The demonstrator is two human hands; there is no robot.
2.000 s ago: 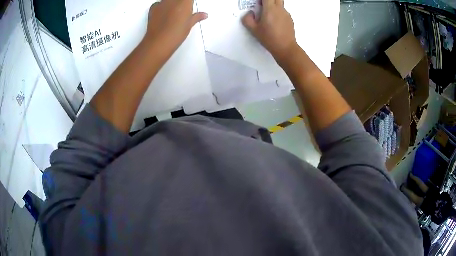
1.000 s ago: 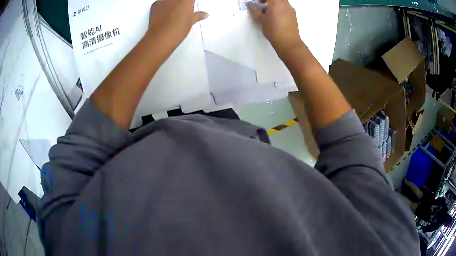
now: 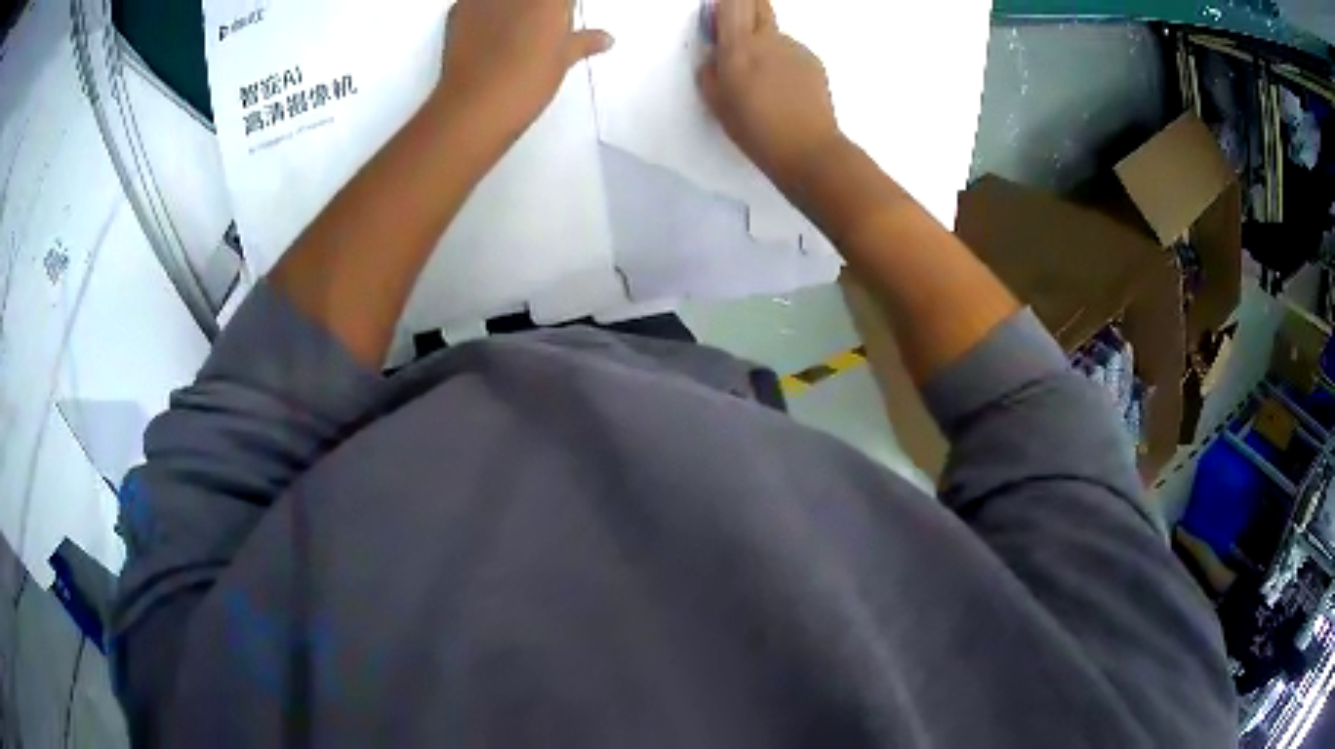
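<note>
A large white box blank (image 3: 395, 249) with dark Chinese print lies flat before me, its stepped lower edge towards my body. My left hand (image 3: 513, 51) rests on its middle, thumb pointing right; its fingertips are cut off by the top edge. My right hand (image 3: 769, 88) is on the right part of the blank, its fingers over a small grey-blue printed patch (image 3: 710, 21), mostly hidden. Whether the patch is a label or print I cannot tell.
Other white sheets (image 3: 88, 293) lie at the far left. A green mat (image 3: 1171, 12) shows at the top right. An open brown carton (image 3: 1061, 249) with small grey-white items stands at the right, near yellow-black floor tape (image 3: 824, 369) and a blue bin (image 3: 1227, 490).
My right hand has shifted slightly left, and its fingers now cover most of the grey-blue patch seen before. My left hand stays in about the same place on the blank.
</note>
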